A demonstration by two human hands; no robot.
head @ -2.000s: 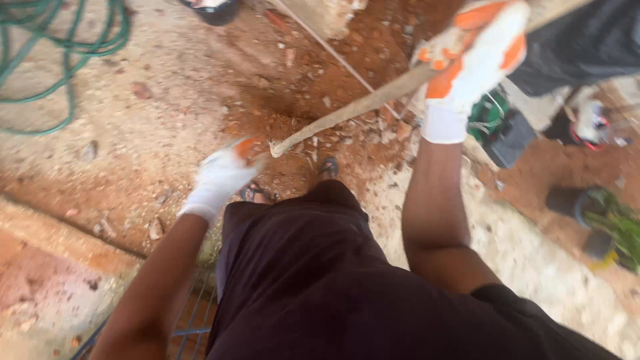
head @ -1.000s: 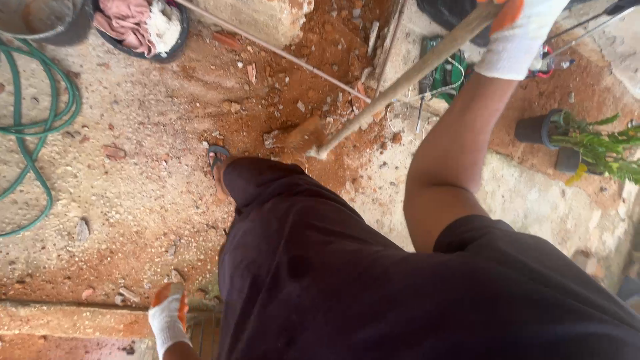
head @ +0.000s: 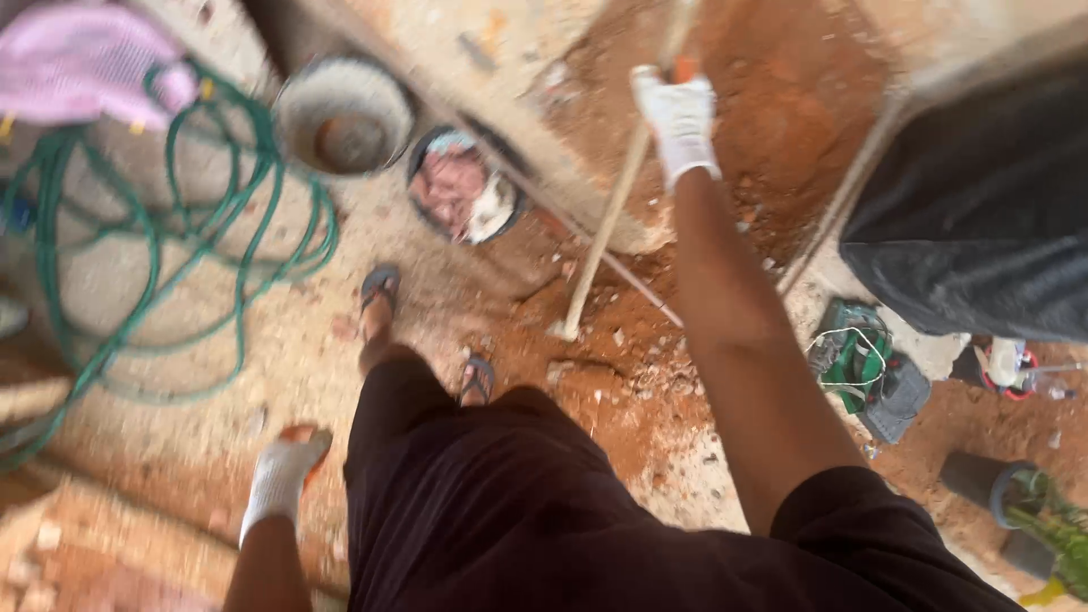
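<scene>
My right hand, in a white glove with orange on the palm side, is closed around a long wooden handle. The lower end of the handle points down at the reddish soil and rubble; its upper end runs out of view at the top, so any tool head is hidden. My left hand, in a matching glove, hangs low at the left over the dusty ground, touching nothing that shows. Its fingers are blurred and partly hidden, so their pose is unclear.
Coiled green hose lies at the left by a pail and a black tub of cloths. A thin bar crosses the ground. At the right are dark fabric, a green power tool and a potted plant.
The view has shifted, showing more hose and the pail. My right hand, still on the wooden handle, has moved forward, away from my body.
</scene>
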